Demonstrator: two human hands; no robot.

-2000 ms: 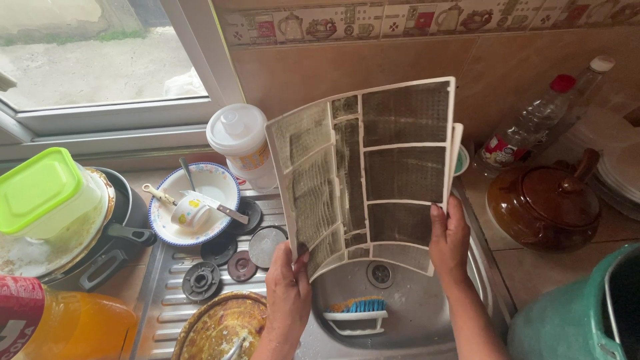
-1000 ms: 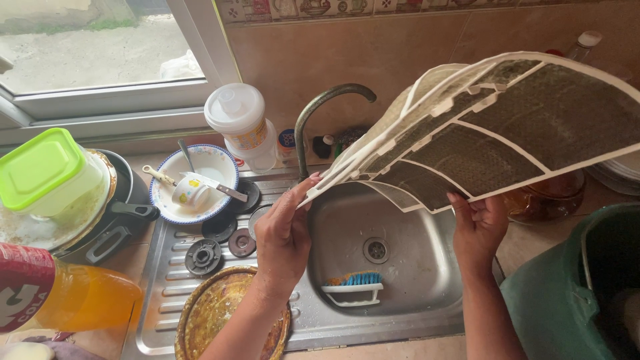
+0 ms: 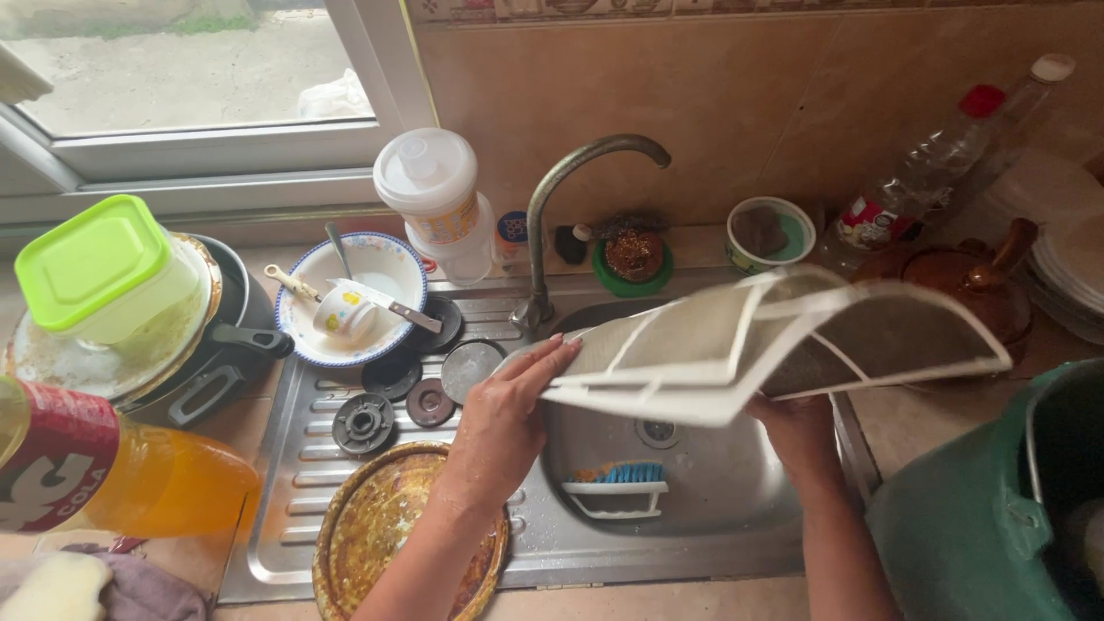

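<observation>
Two white-framed mesh filter panels [image 3: 673, 345], bent and overlapping, are held above the steel sink [image 3: 733, 483]. My left hand [image 3: 517, 388] grips their left end, fingers on top. At the right, my right hand [image 3: 793, 423] holds the lower edge of the darker mesh from beneath, its fingertips partly hidden. Below the panels a scrub brush with blue bristles and a white handle [image 3: 614, 490] lies in the basin, left of the drain [image 3: 657, 433]. Behind the panels rises a curved metal faucet [image 3: 595, 155].
Stove burner parts [image 3: 364, 423] and a stained round pan [image 3: 405, 517] sit on the drainboard. A bowl with a cup and knife [image 3: 349, 297], stacked pans [image 3: 103, 345] and an orange drink bottle [image 3: 129, 466] stand left. A green bucket [image 3: 949, 492], brown pot [image 3: 957, 285] and plastic bottle [image 3: 897, 190] are right.
The panels have gone from upright, facing me, to tilted and nearly flat over the sink. Since one second ago they have come lower, and the faucet and the tub behind show more fully.
</observation>
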